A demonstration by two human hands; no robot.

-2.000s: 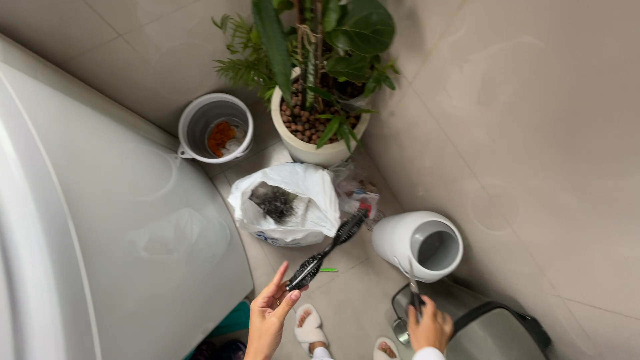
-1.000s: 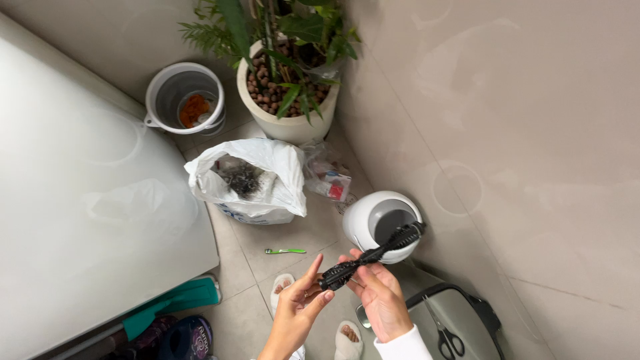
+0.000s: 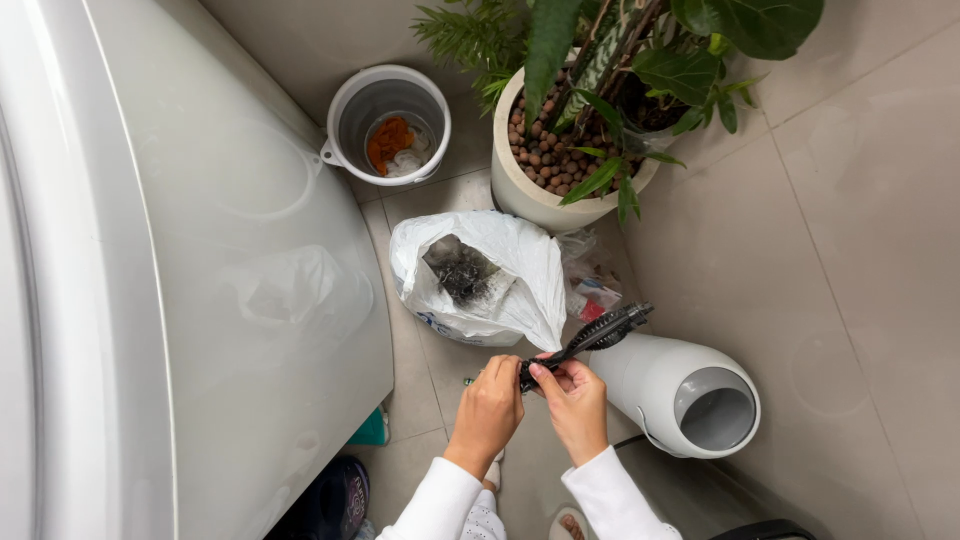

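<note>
A black spiral brush roller (image 3: 604, 328) slants up to the right between my hands, bristles along its length. My left hand (image 3: 487, 409) grips its lower left end, and my right hand (image 3: 574, 401) pinches it just beside, thumb on top. Just above the hands, a white plastic bag (image 3: 525, 255) stands with its mouth open, grey and black dust and hair (image 3: 461, 270) inside. Part of a small green object (image 3: 469, 381) shows by my left hand; the rest is hidden.
A grey bucket (image 3: 352, 97) holding orange and white cloths, a potted plant (image 3: 517, 180) and clear plastic packaging (image 3: 592, 289) are beyond the hands. A white-grey container (image 3: 645, 375) is right, a large white glossy appliance (image 3: 262, 262) left. A dark bottle (image 3: 349, 491) and slippered feet are below.
Two seconds ago my right hand held scissors; a second ago they lay on the grey-green case at the right, with both hands at the roller. Now the hands are closer together at its lower end.
</note>
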